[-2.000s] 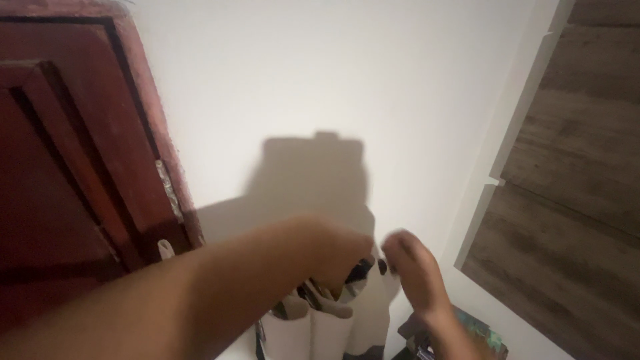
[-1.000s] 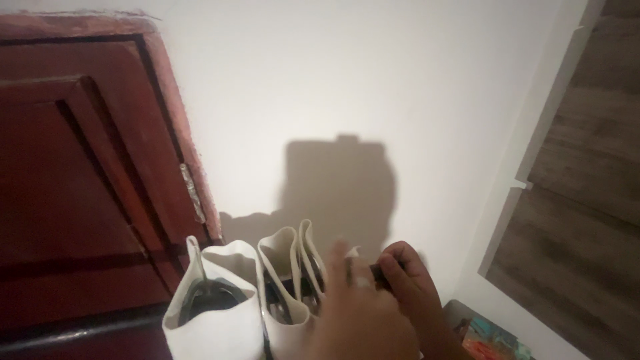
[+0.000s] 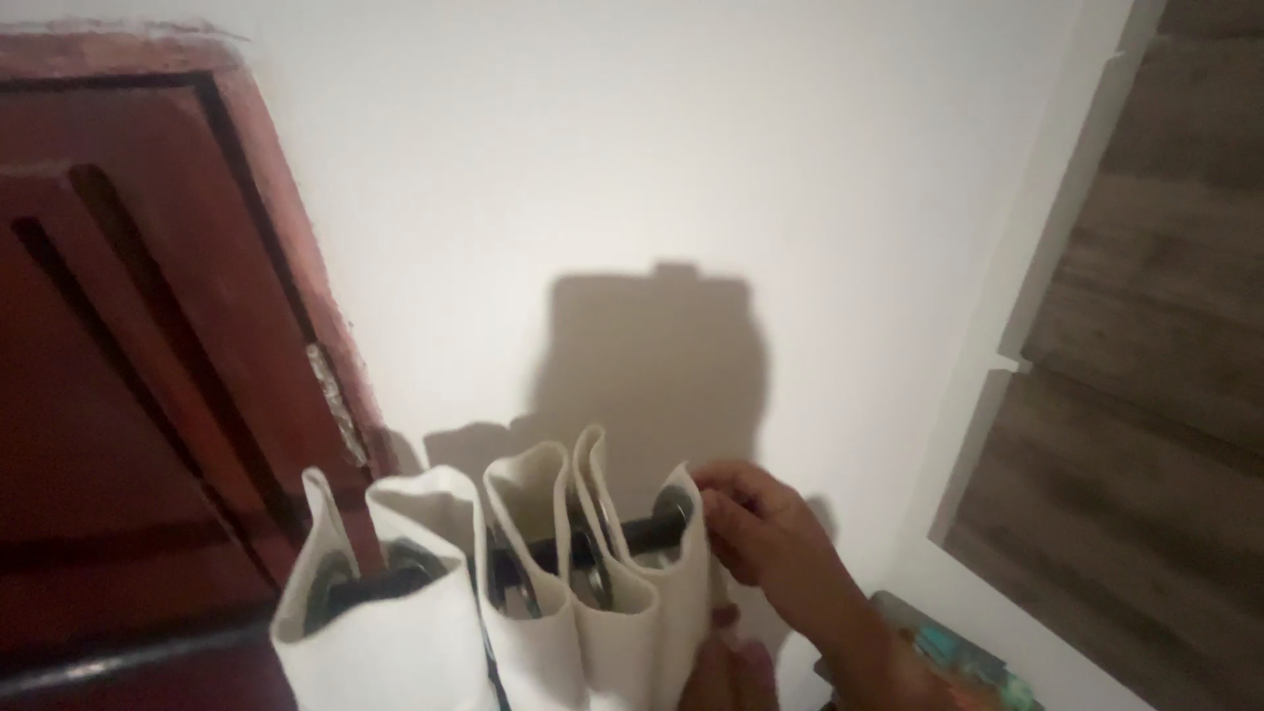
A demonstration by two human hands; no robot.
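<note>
A white grommet curtain (image 3: 395, 642) hangs in folds from a dark curtain rod (image 3: 647, 533), which passes through its metal rings. My right hand (image 3: 770, 533) pinches the curtain's top edge at its right end, beside the last ring. Below it, at the bottom of the view, my left hand (image 3: 731, 671) is close to the curtain's right edge; it is partly cut off and blurred, so its grip cannot be made out.
A dark red wooden door (image 3: 118, 395) with a metal hinge (image 3: 338, 405) stands at the left. Behind the curtain is a white wall (image 3: 691, 148) bearing a shadow. Grey-brown wood-look panels (image 3: 1136, 296) are at the right, with a colourful object (image 3: 948, 652) below.
My left arm no longer reaches across the curtain top; that hand is now low at the right edge. More of the curtain's folds and the rod show. The right hand is now at the curtain's end.
</note>
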